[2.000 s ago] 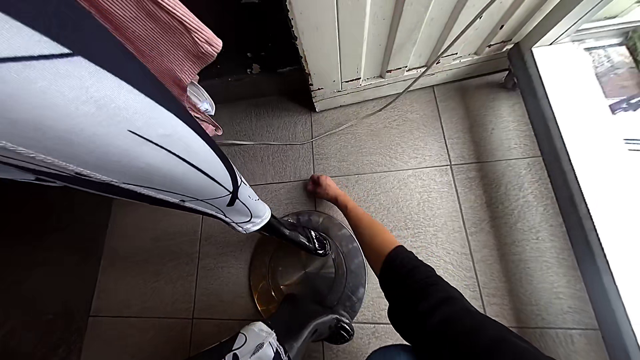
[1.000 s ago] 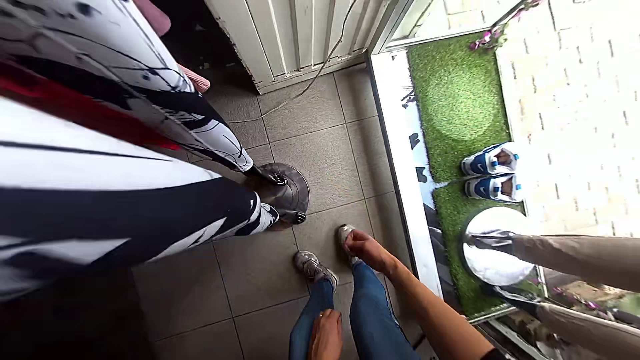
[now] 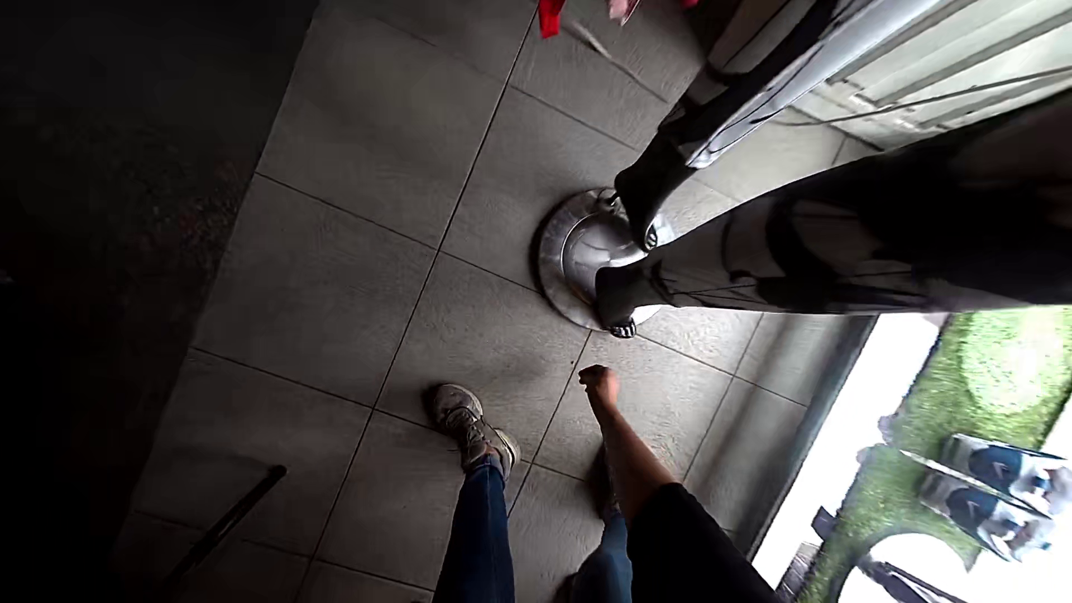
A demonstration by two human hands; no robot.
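My right hand [image 3: 600, 383] is curled closed on an arm with a dark sleeve, with nothing visible in it. It is in mid-view over the floor tiles, just below a mannequin's black foot [image 3: 618, 293]. That foot and the other black foot [image 3: 649, 188] stand at a round metal base [image 3: 559, 260]. Black-and-white patterned leggings [image 3: 754, 260] cover the mannequin's legs. My left hand is not in view.
My shoe [image 3: 459, 406] is on the grey tiles left of my hand. A dark mat or surface [image 3: 126, 209] fills the left side. At right are a window frame [image 3: 816, 427], artificial grass [image 3: 904, 486] and blue-and-white sneakers [image 3: 992, 477]. A cable [image 3: 946, 99] crosses the pale panelled wall.
The view has swung far, and the mannequin's legs now come in from the right. My left hand, low in view one second ago, is out of view. My right hand is still closed.
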